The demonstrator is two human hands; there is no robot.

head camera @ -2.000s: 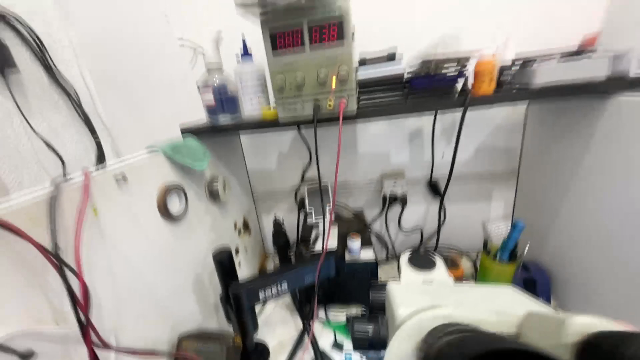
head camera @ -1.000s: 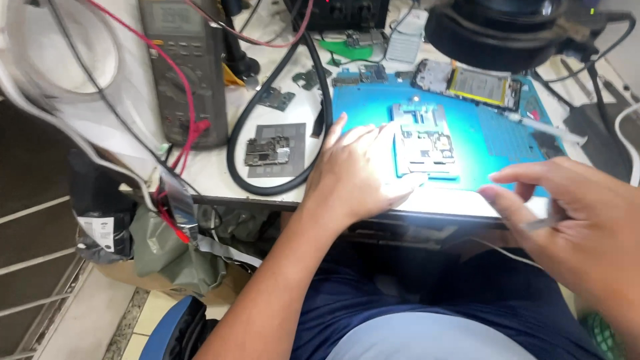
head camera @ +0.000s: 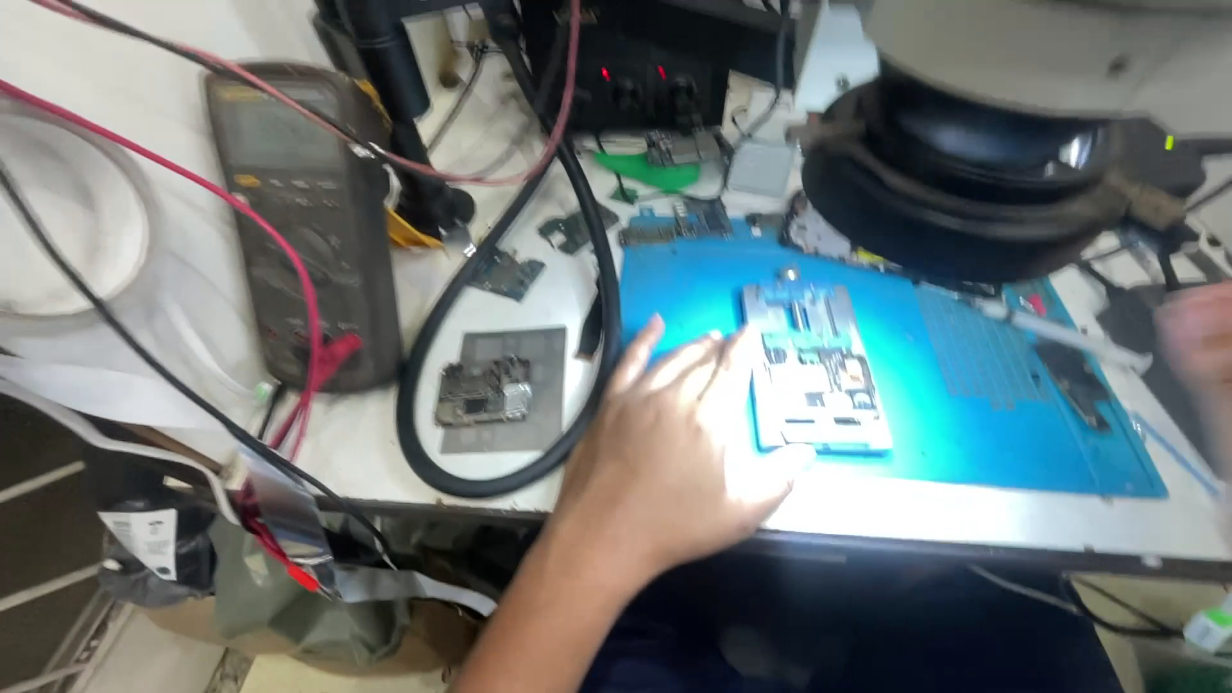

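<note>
A metal circuit-board holder (head camera: 818, 371) with a board clamped in it lies on the blue work mat (head camera: 943, 433), brightly lit. My left hand (head camera: 674, 443) rests at the holder's left side, fingers spread, thumb at its lower left corner; whether it grips the holder cannot be told. At the right edge, my right hand (head camera: 1198, 332) is blurred and partly cut off, away from the holder, its fingers unclear. Left of my left hand, another circuit board (head camera: 484, 390) lies on a grey pad (head camera: 549, 375).
A microscope head (head camera: 962, 164) hangs over the mat's back. A thick black cable (head camera: 414, 404) loops beside my left hand. Left stands a multimeter (head camera: 303, 221) with red leads. Loose boards (head camera: 505, 274) lie behind, and a white-handled tool (head camera: 1059, 332) crosses the mat's right part.
My right hand has moved away to the right, from near the mat's front edge to the frame's edge. My left hand stays beside the holder. The view has swung down from the shelf.
</note>
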